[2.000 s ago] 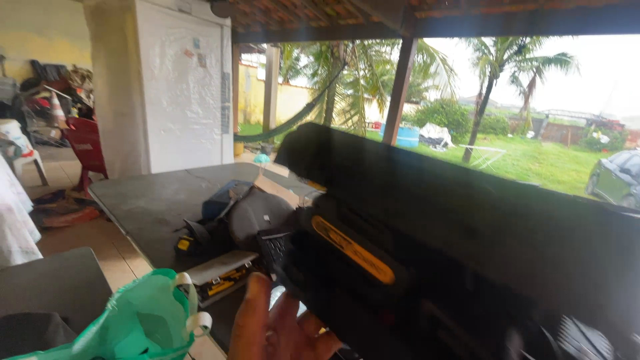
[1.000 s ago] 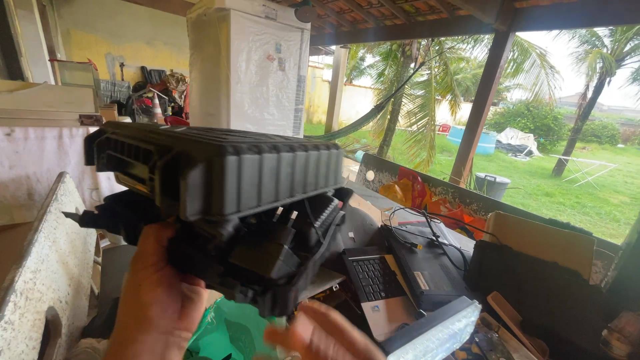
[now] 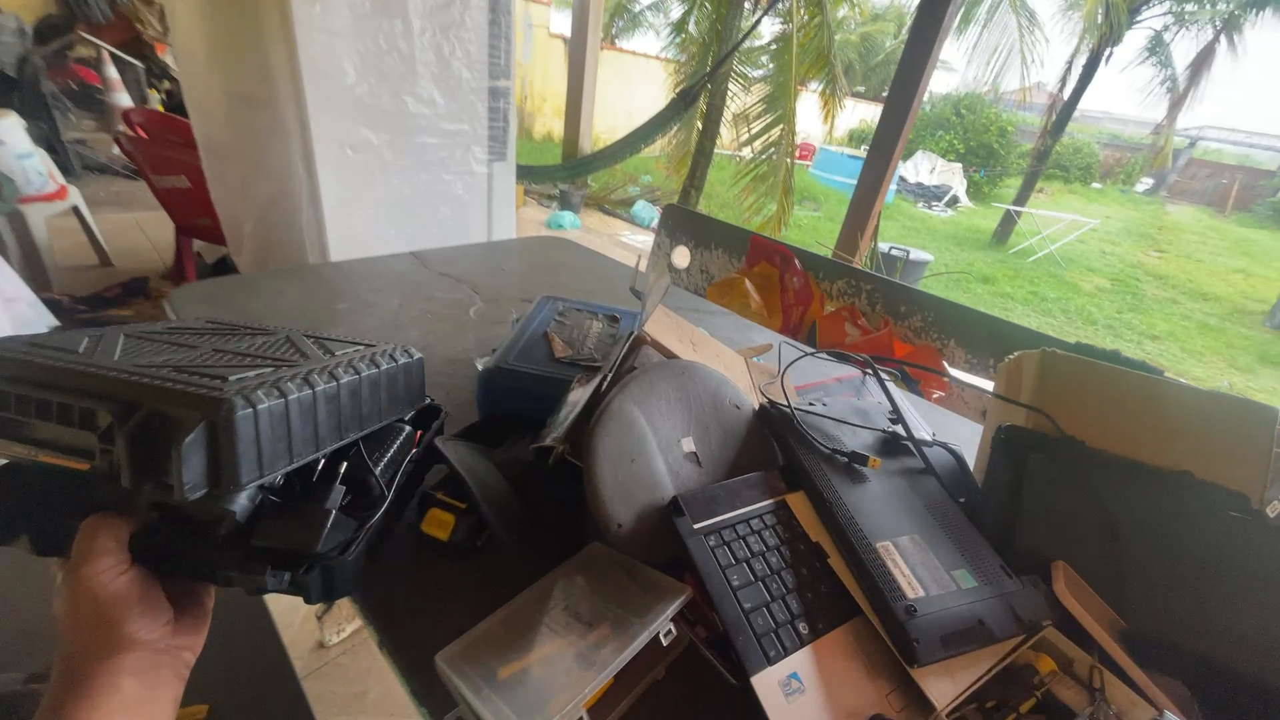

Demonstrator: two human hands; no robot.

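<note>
My left hand (image 3: 135, 605) grips the underside of a black plastic case (image 3: 300, 420) at the left. The case's ribbed lid is partly raised, and a black power adapter (image 3: 310, 510) with plug pins and cables shows in the gap. My right hand is out of view. Right of the case lie a black and yellow tool (image 3: 445, 517), a clear plastic organizer box (image 3: 565, 630), a laptop keyboard half (image 3: 765, 580) and an upturned black laptop (image 3: 900, 530) with a USB cable (image 3: 850, 452) across it.
A dark table (image 3: 370, 285) carries a blue box (image 3: 545, 360), a round grey cover (image 3: 670, 450) and orange and red plastic bags (image 3: 800, 300). A cardboard box (image 3: 1130, 420) stands at the right. Beyond are a wrapped white appliance (image 3: 400, 120), a red chair (image 3: 175, 180) and a wooden post (image 3: 895, 130).
The black case has moved to the left in my left hand. My right hand, near the case's underside a second ago, has left the view.
</note>
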